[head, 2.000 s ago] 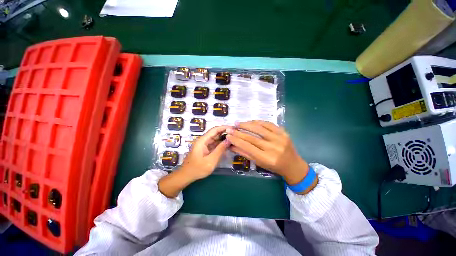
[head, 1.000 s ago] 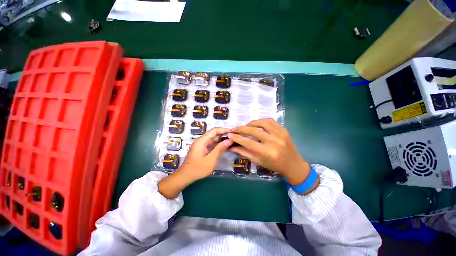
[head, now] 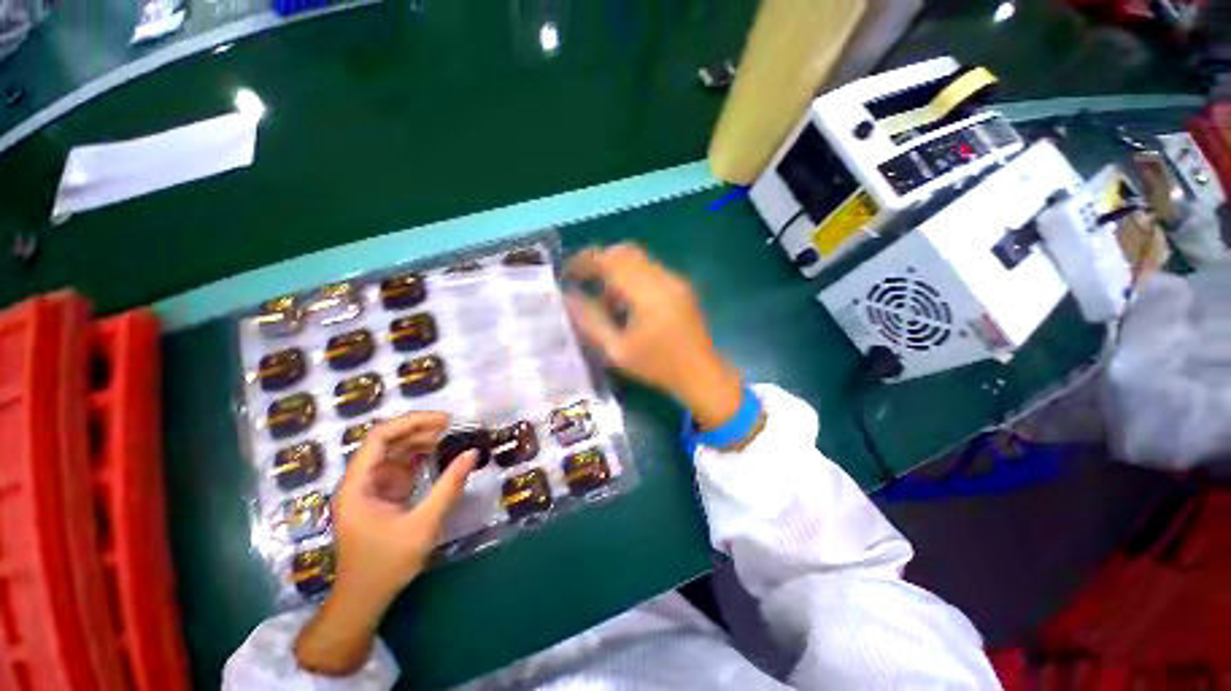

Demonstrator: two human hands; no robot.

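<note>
A clear blister tray (head: 520, 338) lies in front of me with rows of small black units with gold inside; a few look silvery. My left hand (head: 392, 493) is over the tray's lower middle and holds a dark watch unit (head: 463, 448) between thumb and fingers. My right hand (head: 641, 317), with a blue wrist band, is raised at the tray's upper right edge, blurred, fingers curled. Whether it holds anything small cannot be told. The white tape dispenser (head: 864, 169) with a yellow label stands up and right of my right hand.
Red turnover trays (head: 128, 500) are at the left edge. A white fan-fitted box (head: 932, 290) stands beside the dispenser. A pale-yellow roll (head: 783, 88) leans behind. A paper sheet (head: 155, 162) lies on the green conveyor (head: 446, 122). A person's sleeve (head: 1181, 365) shows at right.
The view has turned right. My right hand has left the left hand and moved up and right towards the dispenser. The left hand keeps the unit over the tray.
</note>
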